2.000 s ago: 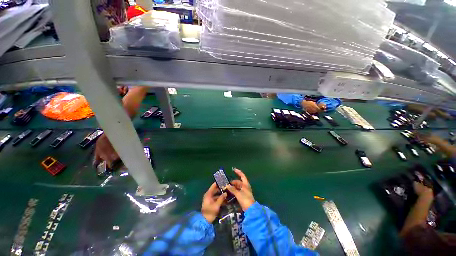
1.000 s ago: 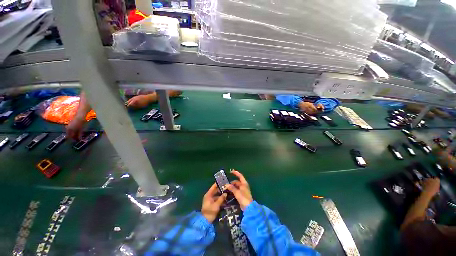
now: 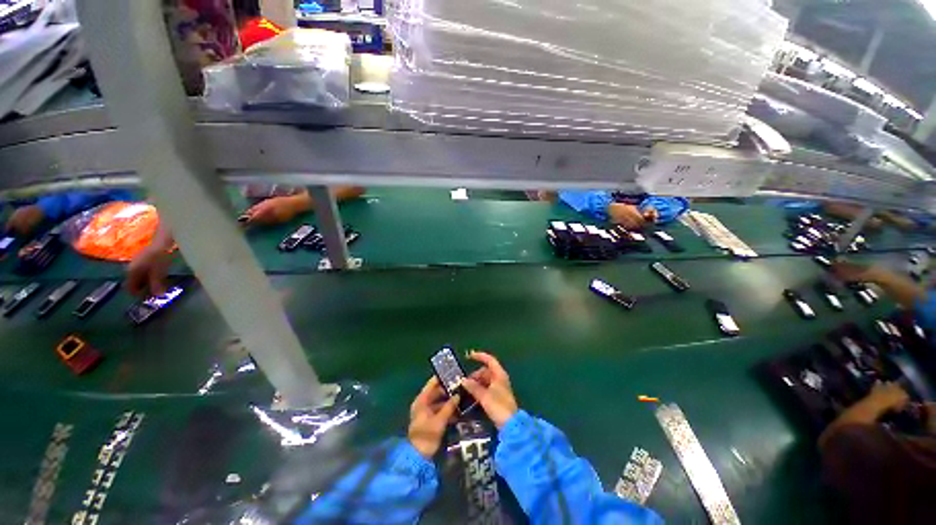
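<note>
A black keypad phone (image 3: pixel 447 367) with a pale face is held upright between my two hands, above the near edge of the belt. My left hand (image 3: pixel 431 412) grips its lower left side. My right hand (image 3: pixel 491 388) is at its lower right, thumb on the phone's lower part and index finger raised. A small pale piece seems to be at the raised right fingertip, too small to make out. A patterned part strip (image 3: pixel 476 467) lies directly below my hands, between my blue sleeves.
A grey post (image 3: pixel 241 256) stands left of my hands, with shiny film at its foot. Strips lie left and right, including a long flat strip (image 3: pixel 696 461). Phones lie on the belt; a red-orange one (image 3: pixel 77 353) is at left. Other people's hands work around. A shelf crosses above.
The phones on the belt have shifted left in view. A neighbour's hand at left has moved to a phone there. My hands stay on the phone, almost unmoved.
</note>
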